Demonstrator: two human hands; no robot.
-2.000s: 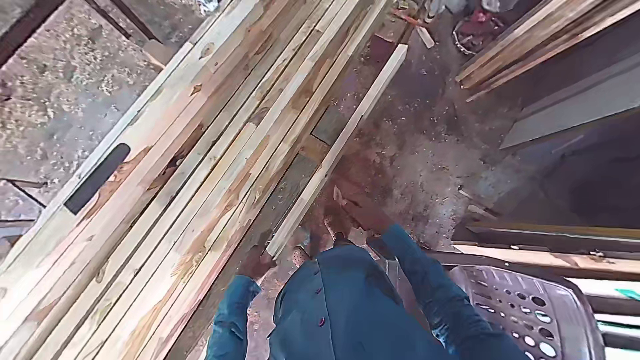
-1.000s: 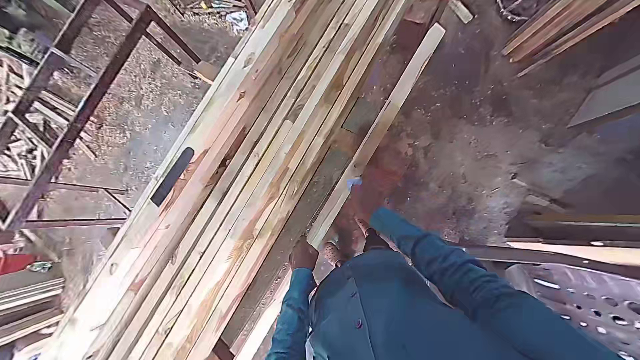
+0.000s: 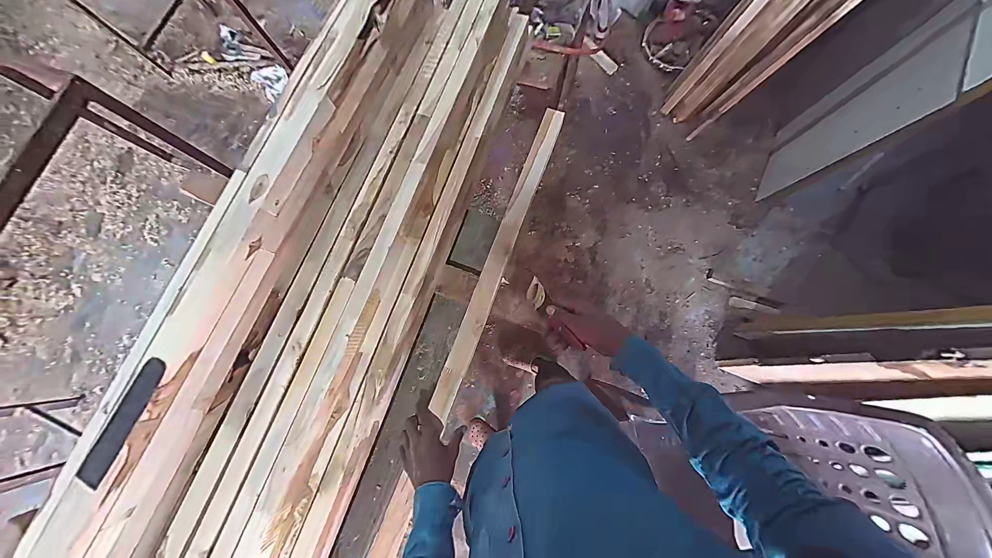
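Observation:
A narrow pale wooden strip (image 3: 496,271) lies aslant along the right side of a long stack of boards (image 3: 310,294). My left hand (image 3: 428,448) holds the strip's lower end, with fingers at its left side and the thumb near its right. To the right of the strip, apart from it, my right hand (image 3: 585,327) is closed on a small tool (image 3: 536,293). The tool has a pale, blade-like end pointing up and left, and a thin red part shows at the palm; its kind is unclear. Both forearms are in blue sleeves.
A black bar-shaped object (image 3: 122,422) lies on the stack. Metal frames (image 3: 74,97) stand at left. A perforated plastic chair (image 3: 860,465) is at lower right, more boards (image 3: 756,58) at upper right. Shavings cover the floor; my feet are close below the strip.
My right hand has drawn a little away to the right from the strip, where it was closer one second ago. My left hand stays at the strip's lower end. The view has shifted.

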